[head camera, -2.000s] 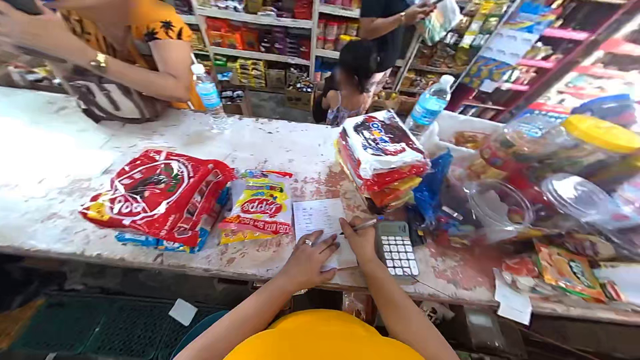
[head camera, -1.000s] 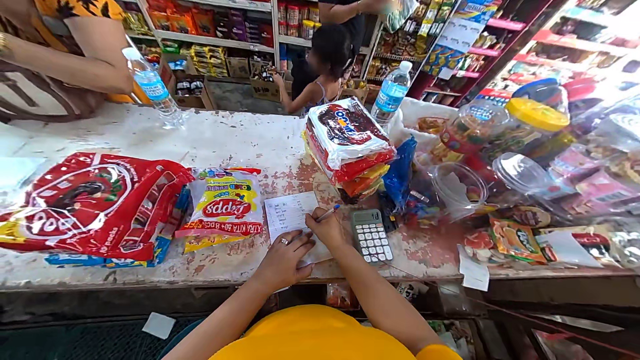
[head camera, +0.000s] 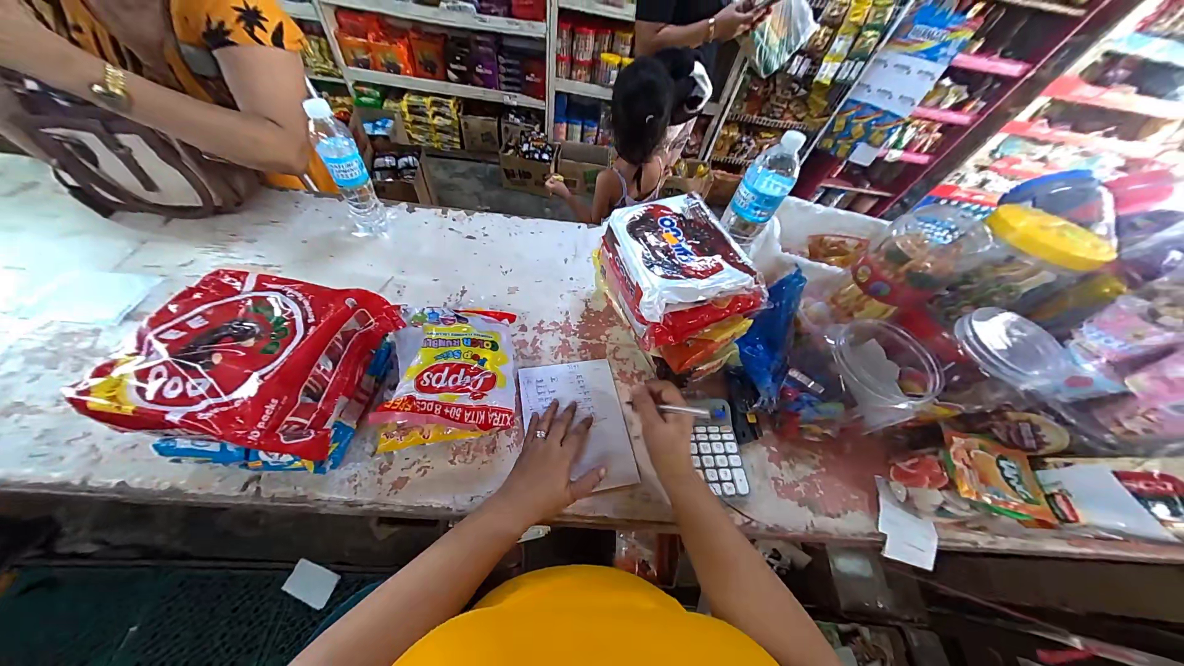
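Note:
A sheet of paper (head camera: 592, 416) with handwriting lies on the worn white wooden counter (head camera: 462, 250). My left hand (head camera: 548, 462) rests on it with its fingers spread, a ring on one finger. Beside the paper's right edge, my right hand (head camera: 664, 435) holds a pen (head camera: 683, 409), which extends over the top of a calculator (head camera: 720, 453). Left of the paper lies a candy bag (head camera: 453, 375), and farther left a large red snack pack (head camera: 240, 361) on blue packs (head camera: 277, 460). Behind my right hand stands a stack of biscuit packs (head camera: 680, 268).
Water bottles (head camera: 344, 166) (head camera: 763, 190) stand toward the counter's far edge. Plastic jars (head camera: 888, 370), a yellow lid (head camera: 1050, 236) and snack bags crowd the right side. A person (head camera: 250, 102) leans at the far left; other people are near the stocked shelves (head camera: 444, 74).
My right hand has moved off the paper to its right side, still with the pen. My left hand remains on the paper. The view has shifted somewhat.

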